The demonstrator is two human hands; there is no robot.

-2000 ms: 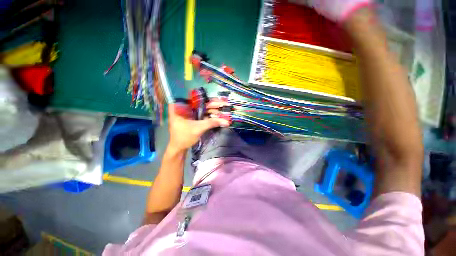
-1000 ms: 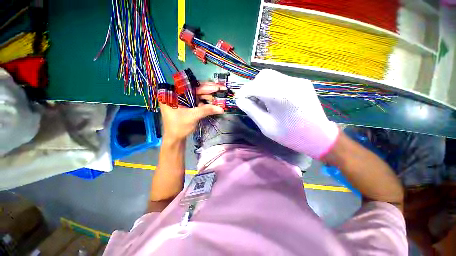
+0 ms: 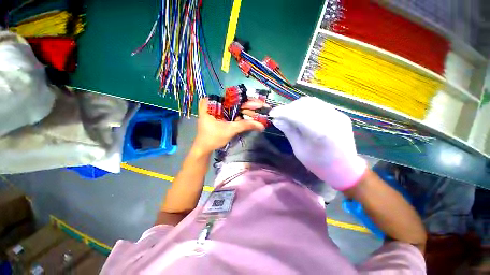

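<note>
My bare left hand (image 3: 217, 129) holds several red-and-black connector housings (image 3: 235, 95) at the bench edge. One housing (image 3: 261, 119) is between its thumb and fingers. My gloved right hand (image 3: 317, 134) is at that housing with its fingertips pinched together; whether a wire is between them is hidden. Mixed-colour wires of the part-assembled harness (image 3: 384, 122) run out to the right from behind the glove. More red connectors (image 3: 244, 66) with wires lie on the green mat just beyond my hands.
The white compartment tray (image 3: 370, 50) at the right holds yellow wires (image 3: 370, 78) and red wires (image 3: 392, 32). A mixed-colour wire bundle (image 3: 181, 53) lies left of the yellow tape line (image 3: 231, 35). A person's pale sleeve (image 3: 27, 91) is at far left, near a blue stool (image 3: 150, 134).
My right hand came down from the tray to the connectors between the first and second frames and has stayed there. The view has since turned slightly, shifting the bench. My left hand still holds the connectors.
</note>
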